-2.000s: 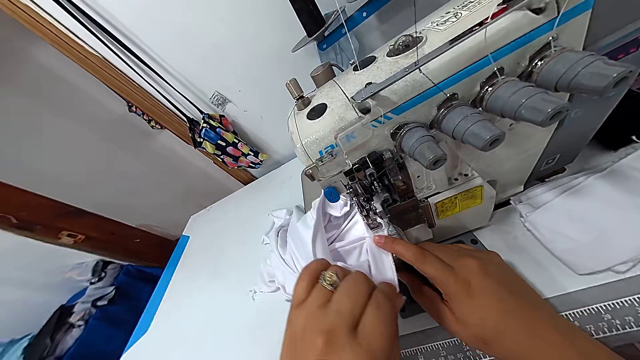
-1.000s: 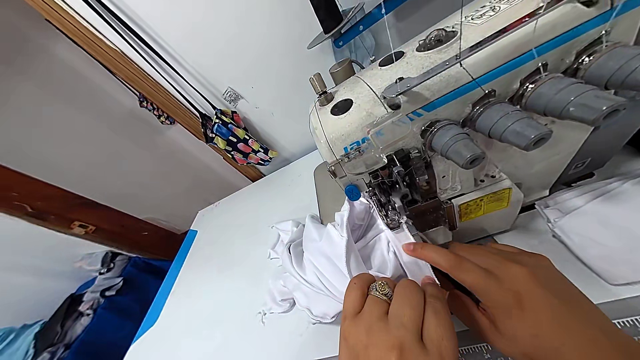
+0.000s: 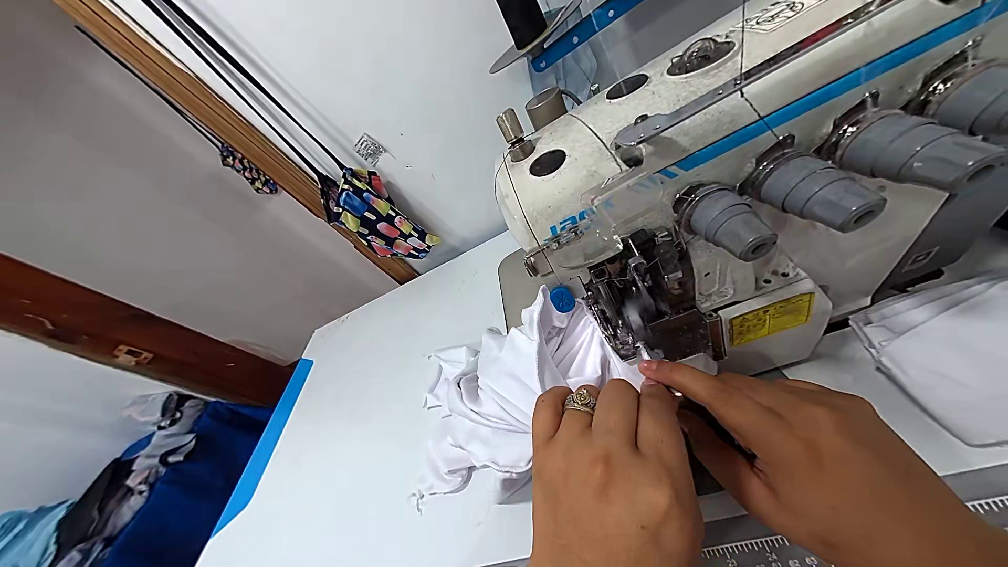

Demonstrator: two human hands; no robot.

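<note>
A Jack overlock sewing machine point(image 3: 646, 134) stands at the right. White fabric point(image 3: 504, 386) lies bunched on the table, one edge at the machine's presser foot and needle area point(image 3: 630, 315). My left hand point(image 3: 614, 472), with a ring on one finger, grips the fabric just in front of the foot, its fingers curled. My right hand point(image 3: 795, 449) is beside it, index fingertip on the fabric edge close to the foot. A dark, slim object shows partly under the right palm; what it is cannot be told. A blue round button point(image 3: 561, 299) is left of the foot.
Folded white fabric pieces point(image 3: 945, 354) lie right of the machine. A measuring tape strip point(image 3: 764, 551) runs along the table's near edge. The white table point(image 3: 354, 409) has blue edging at the left. Patterned cloth point(image 3: 382, 216) hangs by the wall; dark and blue fabrics point(image 3: 189, 472) are piled at lower left.
The fabric edge between my hands has moved into the machine's foot, with less of it showing in front. Both hands are now closer to the foot than one second ago.
</note>
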